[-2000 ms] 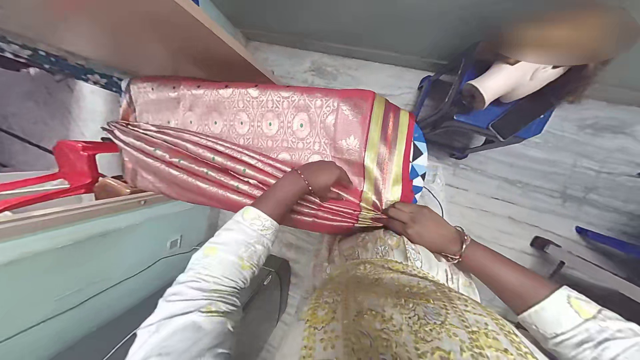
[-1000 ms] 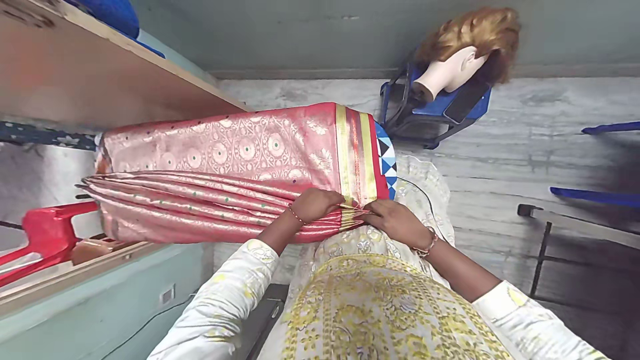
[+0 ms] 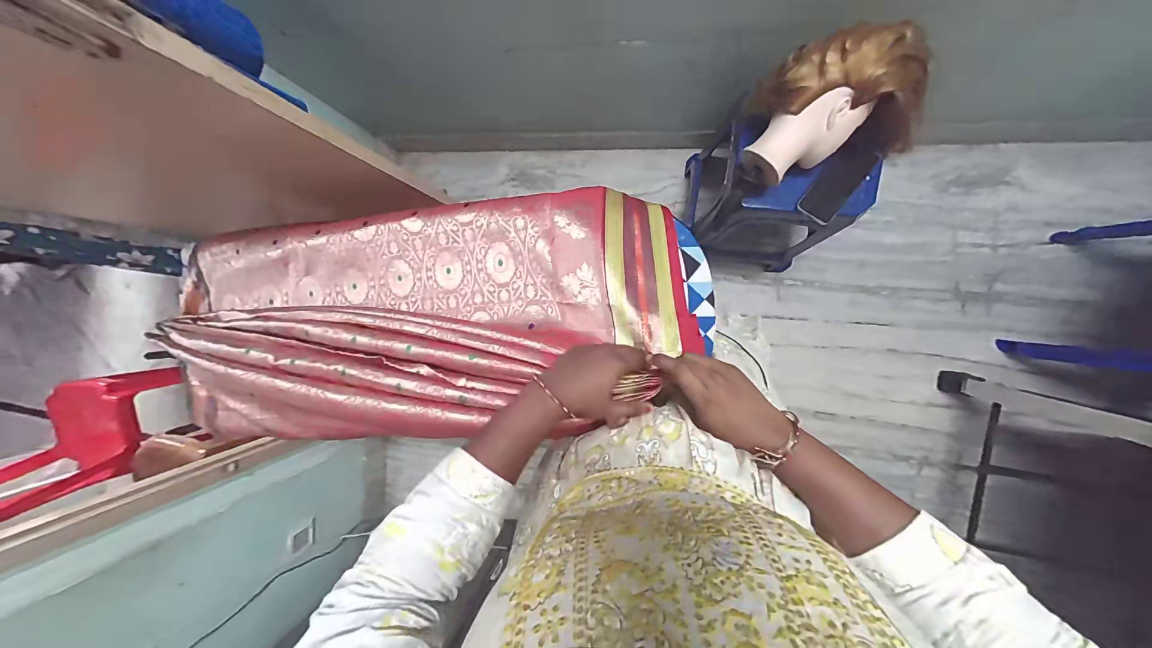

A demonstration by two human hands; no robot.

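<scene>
A pink and gold brocade sari (image 3: 405,261) with a yellow-striped red border lies over a long board whose end has a blue and white triangle-patterned cover (image 3: 697,283). Narrow pleats run along its near side and gather at my hands. My left hand (image 3: 594,382) grips the stacked pleats, whose folded ends show between its thumb and fingers. Close against it, my right hand (image 3: 720,400) holds the border edge of the sari at the pleats with its fingertips; part of that grip is hidden.
Beyond the board, a mannequin head (image 3: 810,135) with a light brown wig and a dark phone (image 3: 839,187) lie on a blue chair (image 3: 787,193). A red plastic chair (image 3: 94,414) is at the left, near a wooden ledge (image 3: 117,490). A metal frame (image 3: 985,468) stands at the right.
The pleats were flatter under both hands two seconds ago; now their folded ends are bunched in my left hand. My right hand stays beside it. The view has shifted somewhat.
</scene>
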